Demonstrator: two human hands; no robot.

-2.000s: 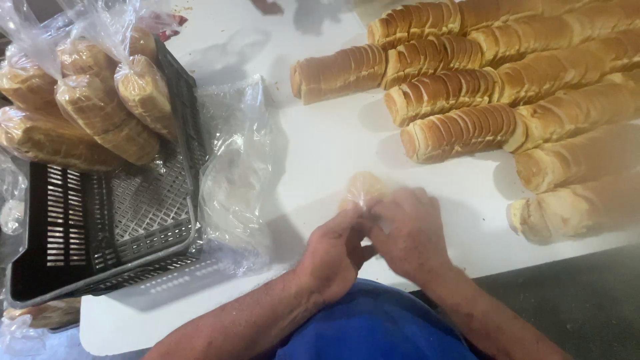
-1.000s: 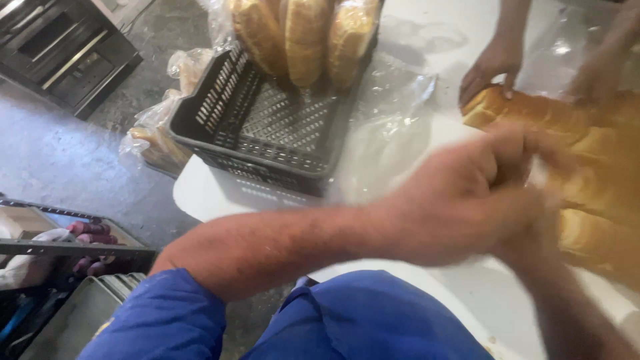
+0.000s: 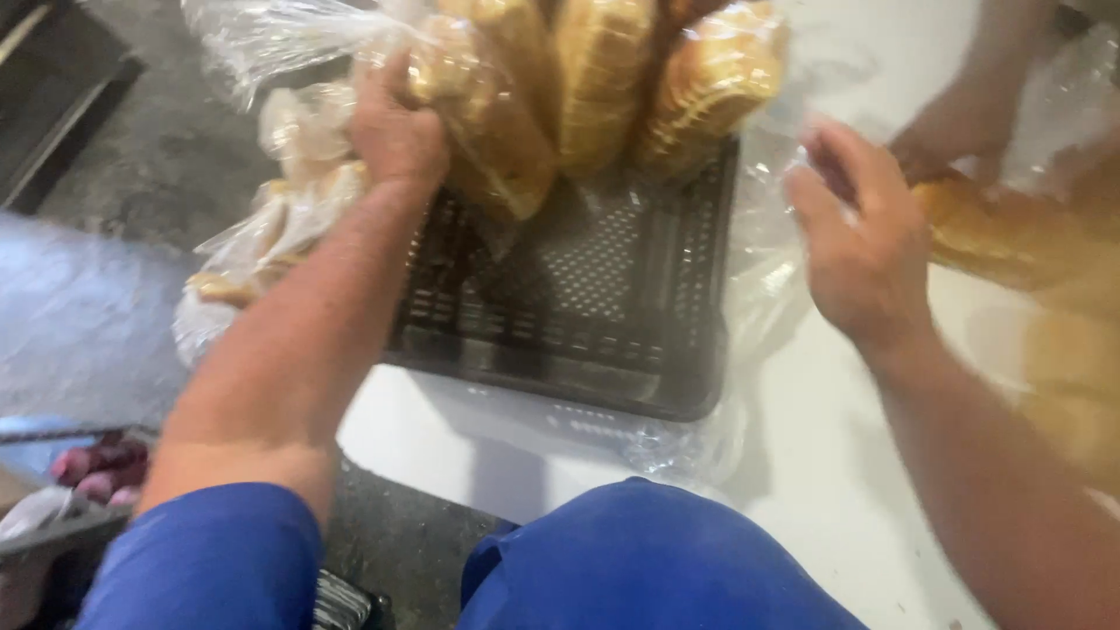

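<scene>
My left hand (image 3: 398,131) is at the upper left of the black plastic crate (image 3: 560,381), its fingers on a plastic-bagged sliced loaf (image 3: 490,122). Other bagged loaves (image 3: 604,87) stand beside it at the back of the crate, whose front part shows its perforated floor. To the right of the crate, my right hand (image 3: 862,227) is raised over the white table (image 3: 831,437), thumb and fingers apart, with nothing plainly in it. Clear plastic bags (image 3: 770,245) lie between that hand and the crate. Unbagged loaves (image 3: 989,227) are at the right, blurred.
A co-worker's hand (image 3: 954,131) touches the bread at the upper right. More bagged bread (image 3: 271,219) is low beyond the crate's left side. At the lower left, another dark crate (image 3: 70,534) holds reddish packages (image 3: 105,468). Grey floor shows at the left.
My hands were together over the table and are now apart. My left hand has moved to the bagged loaves in the crate. The view has swung left since the first frame.
</scene>
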